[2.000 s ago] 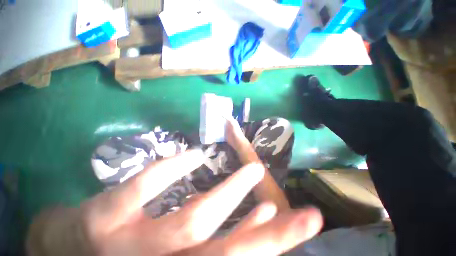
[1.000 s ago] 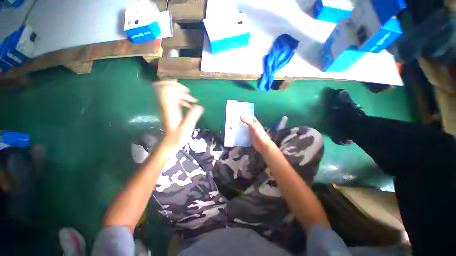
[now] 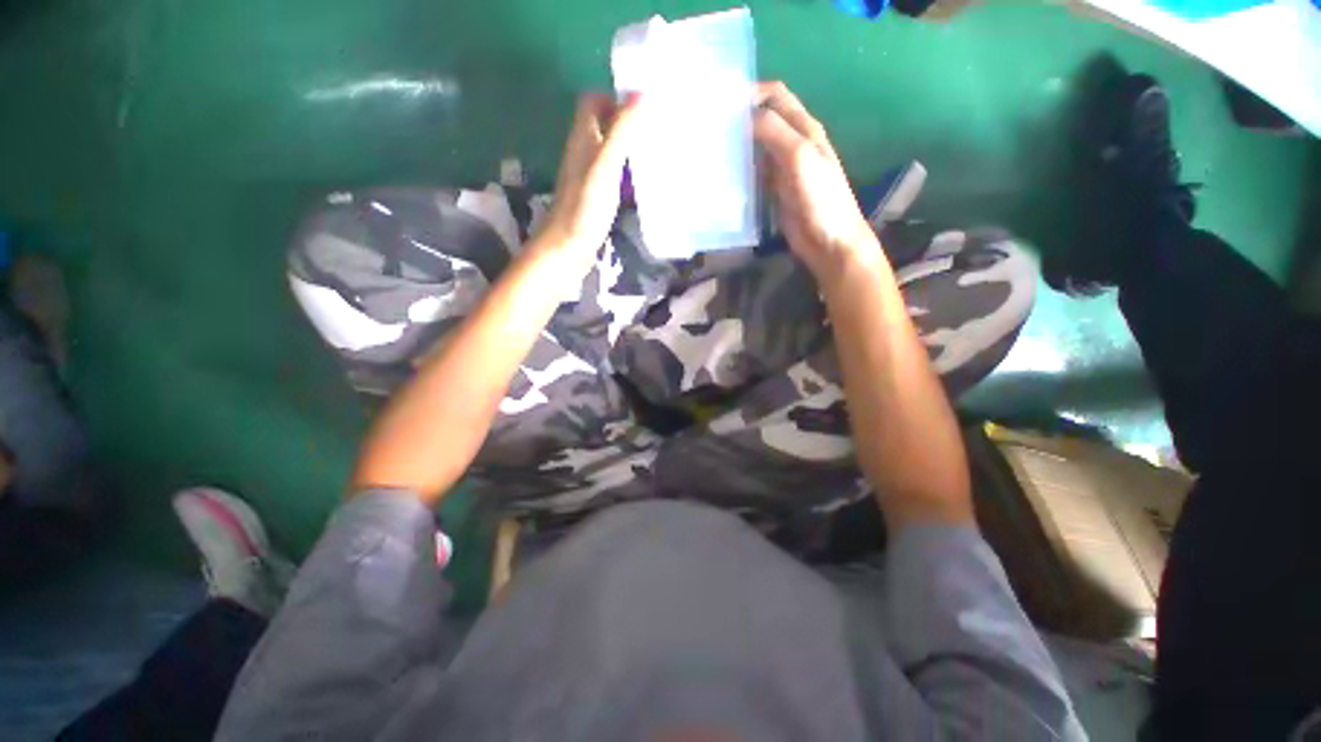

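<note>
A plain white or pale blue box (image 3: 695,145) is held over my crossed legs, its faces overexposed. A small flap or edge sticks out at its top left. My left hand (image 3: 591,174) grips its left side, and my right hand (image 3: 808,177) grips its right side. The fingertips are partly hidden at the sides of the box. Whether the box is open or closed, I cannot tell.
Green floor (image 3: 189,174) surrounds my camouflage trousers. A white board edge (image 3: 1246,44) shows at the top right. Another person's dark leg and shoe (image 3: 1137,160) are on the right, beside flattened cardboard (image 3: 1087,522). Another shoe (image 3: 229,539) is at the lower left.
My left hand, raised and empty one second ago, now grips the box with my right hand. The box appears larger and higher in the picture. The view has tilted down, so most of the boards are gone.
</note>
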